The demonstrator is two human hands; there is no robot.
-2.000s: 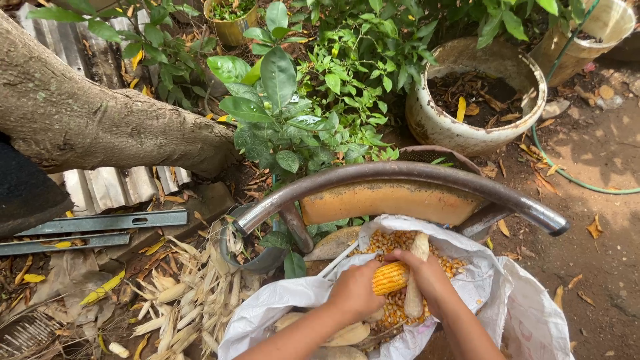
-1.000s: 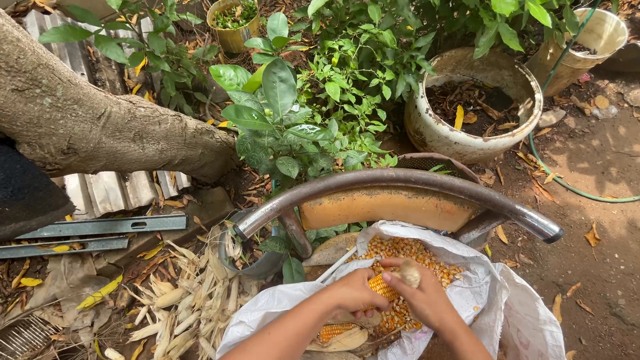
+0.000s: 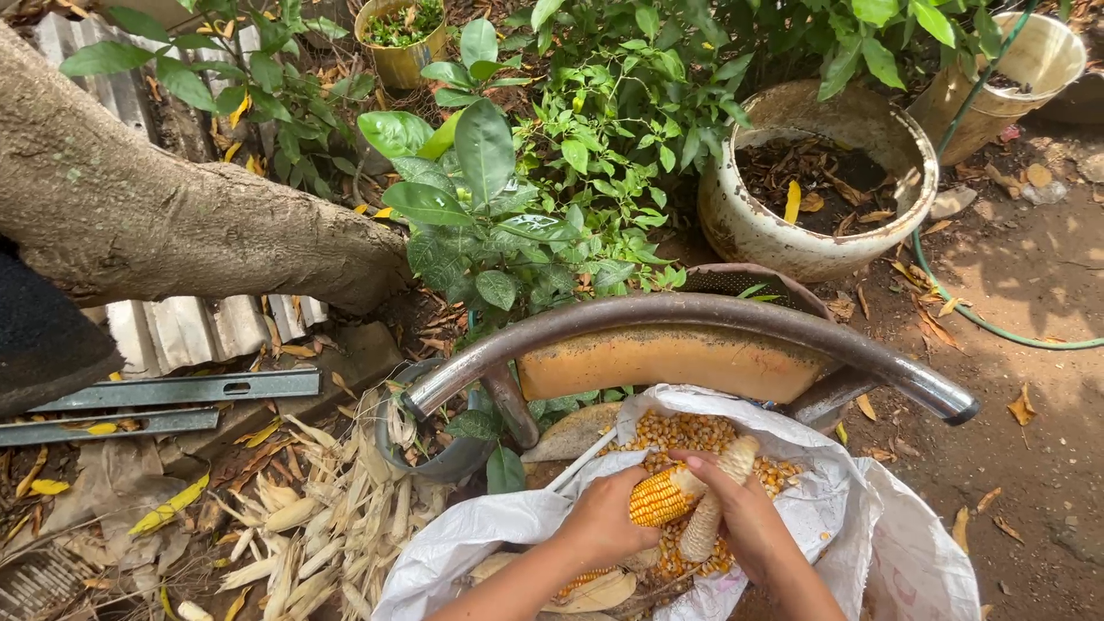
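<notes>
My left hand (image 3: 606,516) grips a yellow ear of corn (image 3: 660,498), part of it stripped pale at its right end. My right hand (image 3: 740,509) holds a bare corn cob (image 3: 709,517) against that ear. Both hands are over an open white woven sack (image 3: 479,528), where loose corn kernels (image 3: 677,429) lie. Below my left hand, another ear of corn (image 3: 585,583) shows partly among husks in the sack.
A chair's curved metal tube (image 3: 690,309) arches beyond the sack. Dry corn husks (image 3: 332,517) lie heaped at the left, near metal channels (image 3: 181,390) and a tree trunk (image 3: 172,216). A rusty white pot (image 3: 819,250) and a green hose (image 3: 992,332) are at the right.
The bare cob stands out more clearly in my right hand than one second ago, and the held ear is tilted differently. Both hands stay over the sack.
</notes>
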